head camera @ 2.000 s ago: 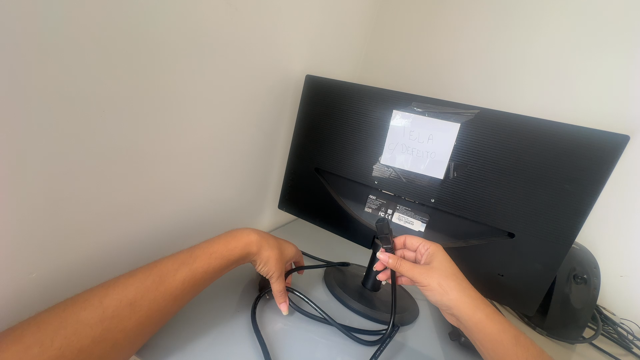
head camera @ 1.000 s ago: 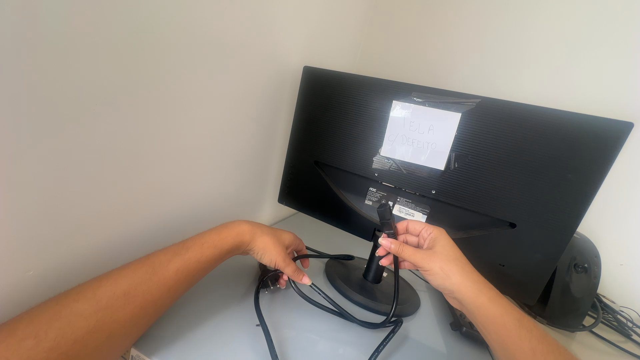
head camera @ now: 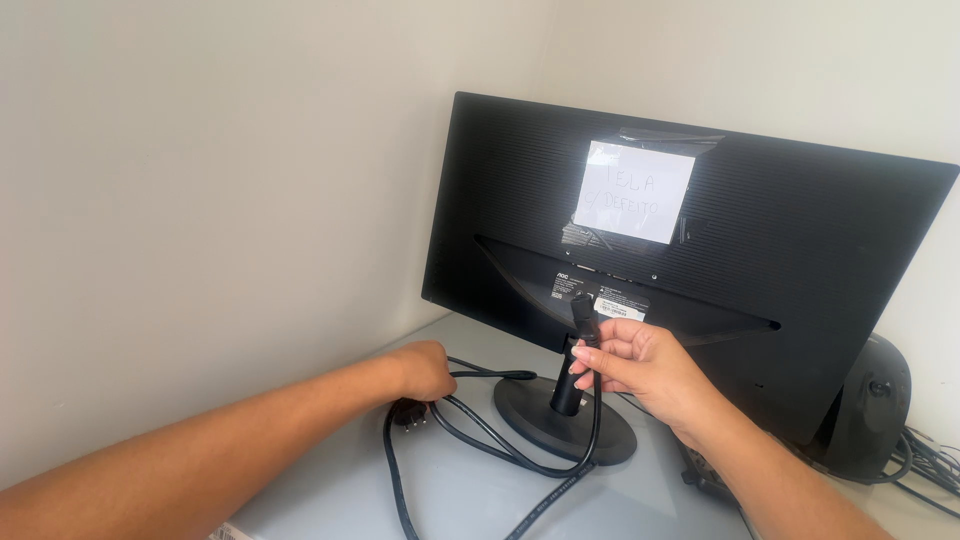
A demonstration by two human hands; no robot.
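A black AOC monitor [head camera: 720, 225] stands with its back toward me on a round black base [head camera: 517, 420]. Taped to its back is a white paper [head camera: 636, 191] bearing handwriting. Between the thumb and fingers of my right hand [head camera: 637, 360] is the black connector end [head camera: 585, 311] of a power cable, held upright before the stand and the monitor's lower back. The cable [head camera: 502, 450] hangs down and loops over the grey desk. My left hand [head camera: 427, 371] is at the cable loops left of the base, its fingers mostly hidden. Just below it lies the cable's pronged plug [head camera: 410, 414].
A black speaker [head camera: 874, 405] stands behind the monitor's right edge, with tangled thin cables [head camera: 930, 465] beside it. A dark device [head camera: 705, 472] is partly hidden by my right forearm. Walls rise behind and to the left of the grey desk [head camera: 315, 480].
My left hand has turned, and its fingers, visible over the cable before, are now mostly hidden. The plug's prongs now show below it. My right hand still holds the connector before the monitor.
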